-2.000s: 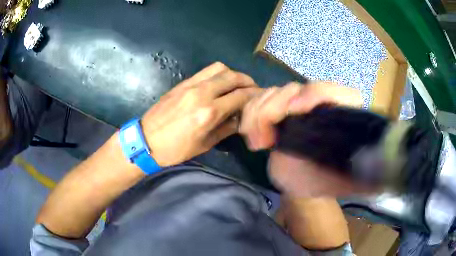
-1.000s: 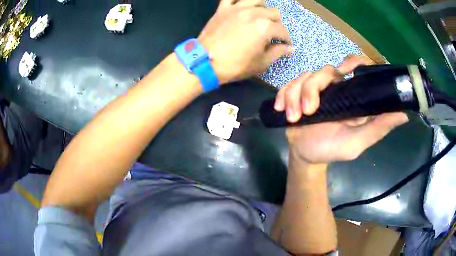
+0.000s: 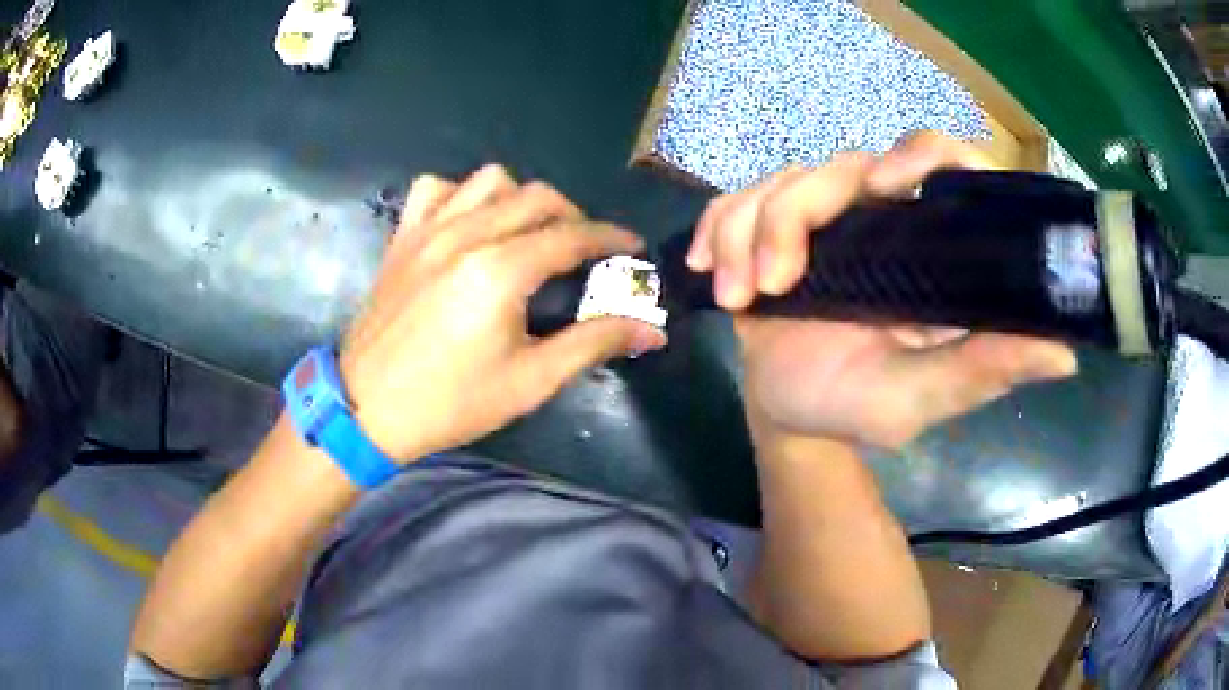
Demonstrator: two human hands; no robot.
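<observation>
My left hand (image 3: 472,303), with a blue strap at the wrist, holds a white plastic housing (image 3: 621,291) between thumb and forefinger at the middle of the view. A little gold metal shows in the housing. My right hand (image 3: 836,297) grips a black ribbed electric screwdriver (image 3: 943,263) lying level, its nose pointing left at the housing. Whether the bit touches the housing cannot be told. The screw box (image 3: 822,88), a cardboard tray of tiny silvery-blue screws, stands behind my right hand.
More white housings (image 3: 314,33) lie on the dark green bench (image 3: 539,81) at the upper left, beside a gold pile (image 3: 27,88). Small dark specks lie near my left fingertips. The black driver cable (image 3: 1078,515) curves at the right. Another person's arm shows at the left edge.
My left hand has moved from the screw box down and left to the housing and taken hold of it. My right hand still holds the screwdriver, now slightly further left.
</observation>
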